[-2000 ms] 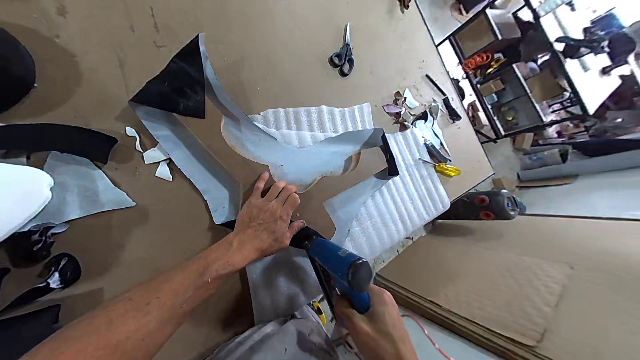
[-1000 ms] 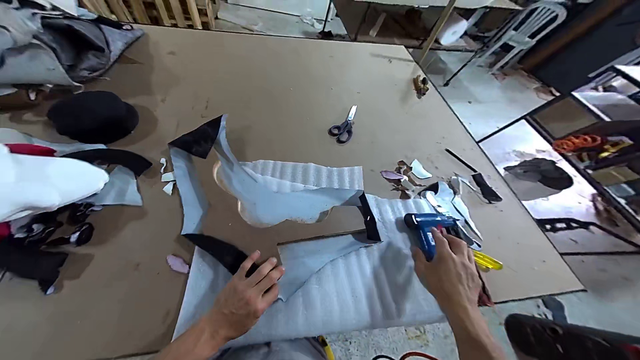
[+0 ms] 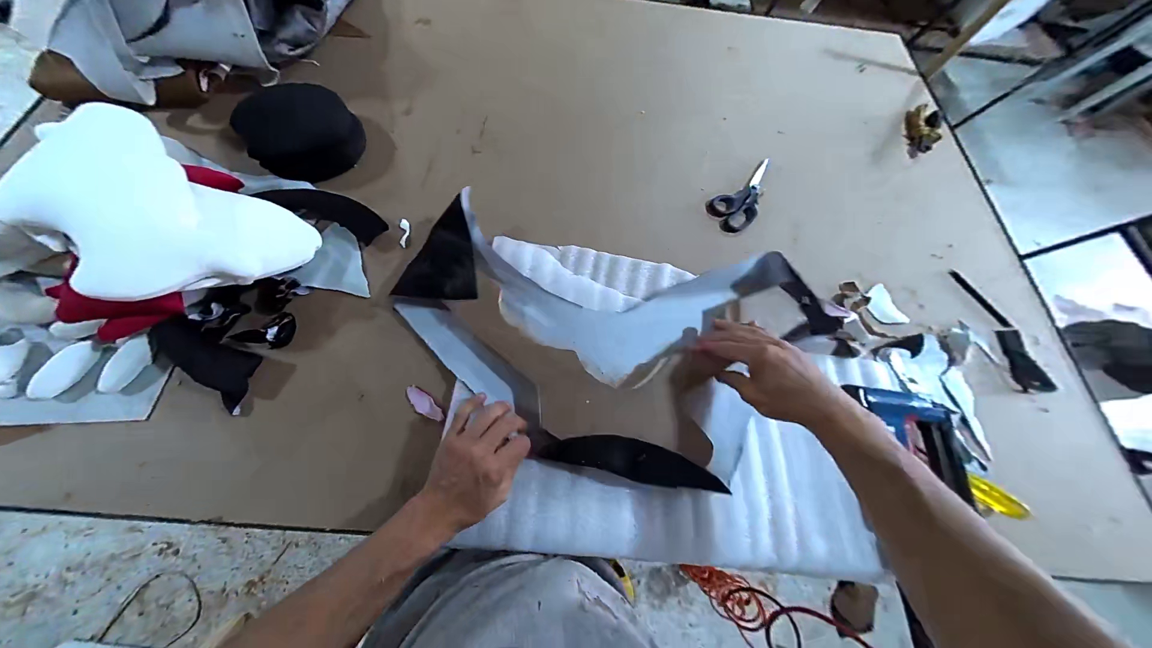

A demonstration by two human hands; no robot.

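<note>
A ring-like piece of grey sheet material (image 3: 621, 333) with black corner parts (image 3: 447, 256) and a curved black strip (image 3: 639, 461) rises from a sheet of white ribbed foam (image 3: 774, 495). My left hand (image 3: 481, 454) presses on its lower left strip, by one end of the black strip. My right hand (image 3: 765, 364) has its fingers on the right part of the grey piece, which looks lifted and bent; whether they pinch it is hard to tell. A blue pneumatic stapler (image 3: 900, 409) lies beside my right forearm, partly hidden by it.
Scissors (image 3: 740, 200) lie behind the piece. Scraps (image 3: 886, 306), a brush (image 3: 1024, 360) and a yellow handle (image 3: 999, 497) are at the right. A white padded shape (image 3: 153, 216), a black dome (image 3: 299, 132) and black strips crowd the left. A red hose (image 3: 747, 603) hangs below the table edge.
My right hand has let go of the blue stapler and moved left onto the grey piece. Two seconds ago that hand held the stapler against the piece beside my left hand. The view has shifted.
</note>
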